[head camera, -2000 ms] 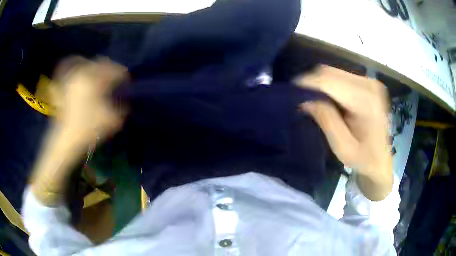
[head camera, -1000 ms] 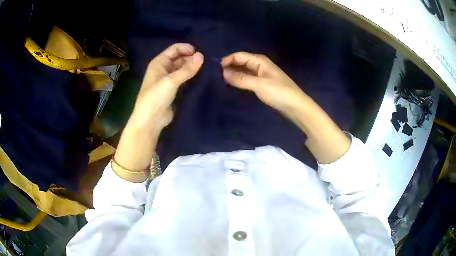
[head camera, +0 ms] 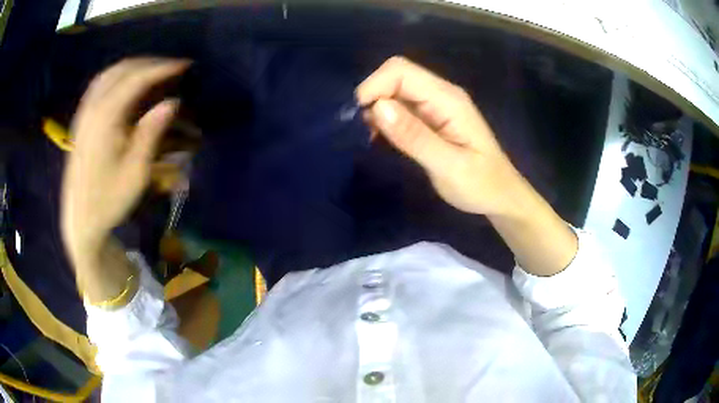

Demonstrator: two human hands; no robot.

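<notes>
A navy garment piece (head camera: 292, 173) lies over my lap below the table edge. A small pale label or mark (head camera: 348, 112) shows on it, beside my right fingertips. My right hand (head camera: 441, 134) has thumb and index finger pinched at the cloth, with a small dark bit showing at the fingertips. Whether that bit is a loose piece or part of the garment cannot be told. My left hand (head camera: 118, 149) is to the left, blurred, with thumb and fingers apart and nothing visible in it.
The white table edge (head camera: 473, 17) curves across the top. A pale side surface (head camera: 631, 260) at right holds several small dark cut pieces (head camera: 621, 228) and tangled dark trimmings (head camera: 658, 142). Yellow framing (head camera: 59, 134), dark cloth and brown pieces are at left.
My left hand has moved away to the left from beside my right hand and opened wider. My right hand stays near the middle. The pale mark now shows beside its fingertips.
</notes>
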